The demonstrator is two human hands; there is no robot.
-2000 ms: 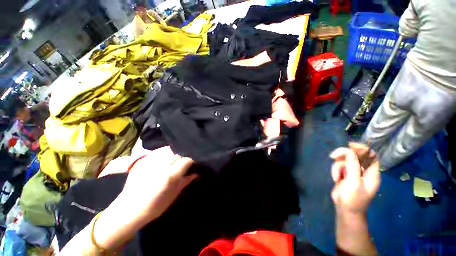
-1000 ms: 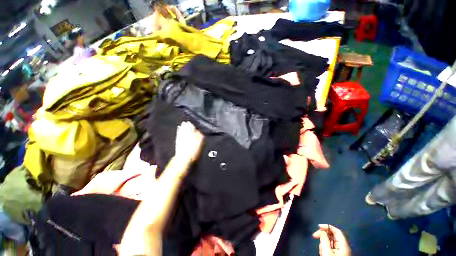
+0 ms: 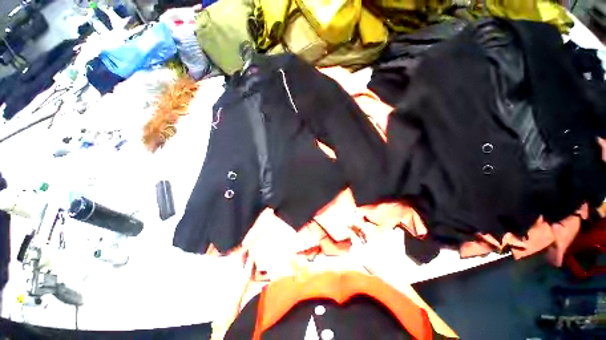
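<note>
Neither of my hands is in the picture. A black jacket (image 3: 299,139) lies on the white table (image 3: 153,285) in front of me, its front partly open on a glossy dark lining (image 3: 258,133). Two ringed buttons (image 3: 230,184) show on its left part, and a thin pale line runs near the chest. More black jackets (image 3: 445,133) lie in a pile at the right, with ringed buttons and glossy lining showing. Salmon cloth (image 3: 325,229) with ragged edges sticks out from under the jackets.
A black cylinder (image 3: 106,217), a small black case (image 3: 165,199) and a grey metal tool (image 3: 50,285) lie at the left. Ginger-brown fur trim (image 3: 169,109), a blue plastic bag (image 3: 138,50) and olive-yellow garments (image 3: 332,30) are farther back. Blue floor (image 3: 492,305) shows at lower right.
The view has swung left and down to the jacket and the tools. My left hand, earlier on the right-hand jacket pile, and my right hand, earlier over the floor, have both left the picture.
</note>
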